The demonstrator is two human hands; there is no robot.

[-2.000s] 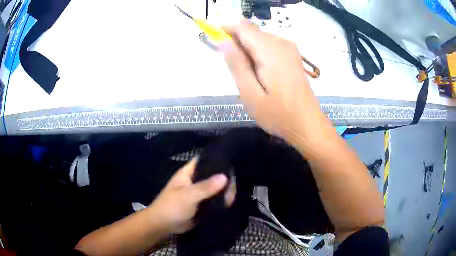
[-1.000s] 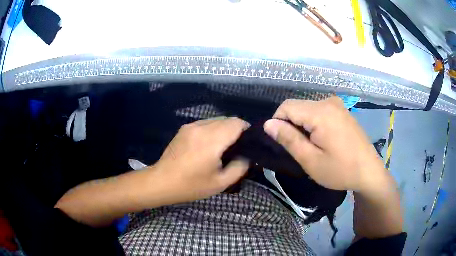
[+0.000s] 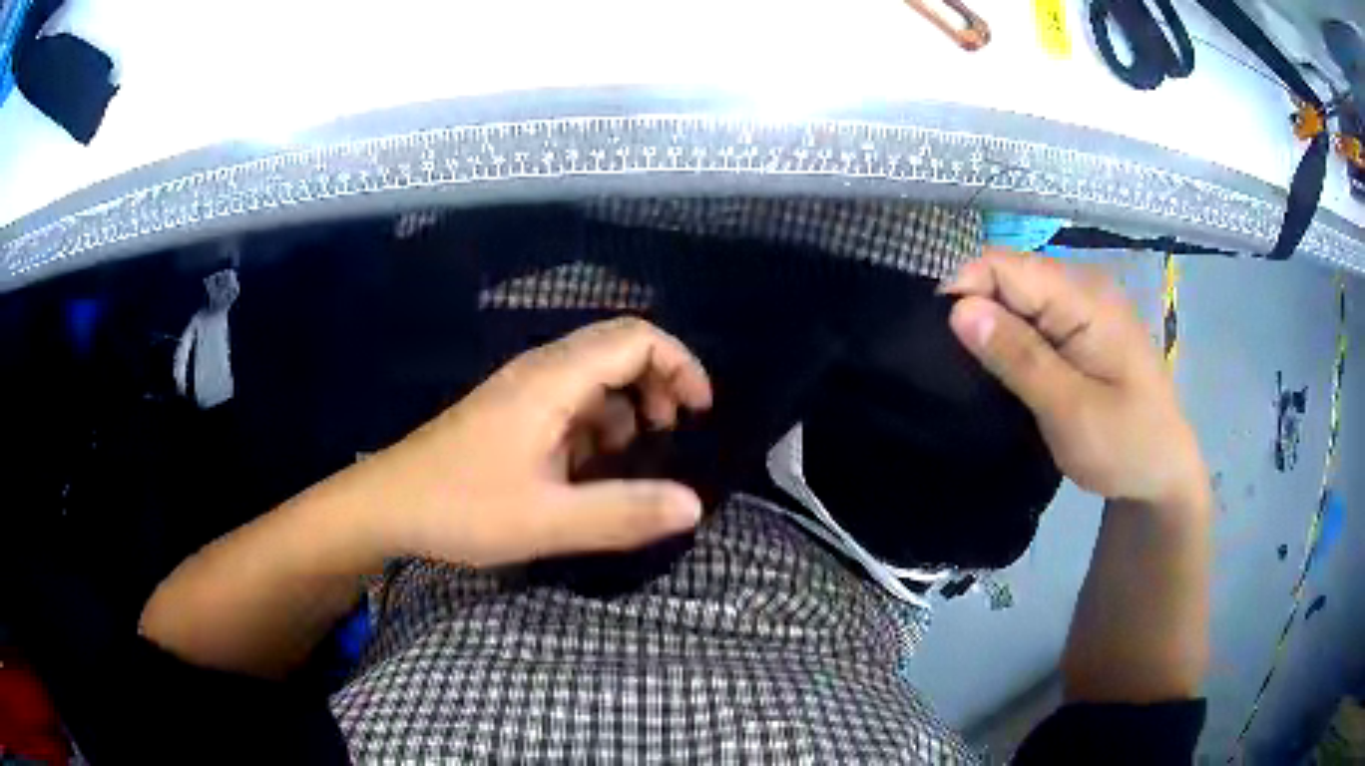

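Observation:
A black garment piece (image 3: pixel 928 434) lies over the lap and hangs below the table's front edge. My right hand (image 3: pixel 1070 367) pinches its upper right edge between thumb and fingertips. My left hand (image 3: pixel 524 449) is at the garment's middle, thumb and fingers apart and the fingers curled; whether it holds any fabric cannot be told against the black. White tape (image 3: pixel 838 539) runs below the garment on the lap.
A ruler strip (image 3: pixel 599 147) runs along the table's front edge. On the white table (image 3: pixel 449 53) are orange-handled snips (image 3: pixel 954 24), a yellow handle (image 3: pixel 1052 26), black shears (image 3: pixel 1141 45) and a black band piece (image 3: pixel 68 87). Black tape (image 3: pixel 1305 195) hangs at right.
My right hand has put the yellow tool down on the table and taken the garment's edge, then moved right. My left hand has opened its fingers. The view has tilted down.

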